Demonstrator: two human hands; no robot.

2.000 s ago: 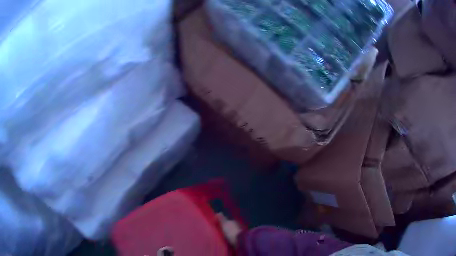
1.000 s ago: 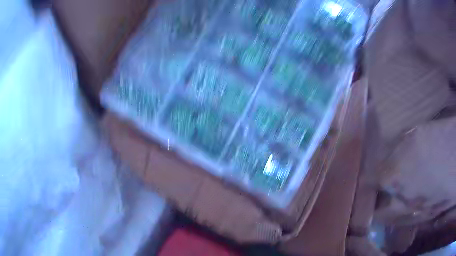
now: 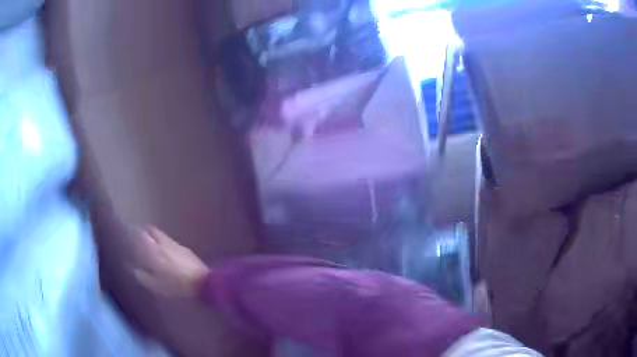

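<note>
A tall brown carton side [image 3: 150, 125] stands upright left of centre, strongly blurred. My right hand [image 3: 167, 263], bare, in a purple sleeve reaching in from the lower right, lies against the lower part of this carton. Its fingers look extended and hold nothing that I can see; blur hides whether they press on it. My left hand is out of the picture. A glossy, greenish clear thing [image 3: 447, 254], perhaps part of the compartment tray, shows right of centre above the sleeve.
White wrapped bundles [image 3: 38, 223] fill the left edge. An open pale carton [image 3: 342, 146] is behind the sleeve. Large brown cartons or sheets [image 3: 559, 167] stand at the right. A bright window [image 3: 415, 42] with blue metalwork [image 3: 454, 108] is at the back.
The view has swung up and round to the window. The green-filled tray has left the centre, and the red thing my right hand was at is out of view. That hand is now at the carton.
</note>
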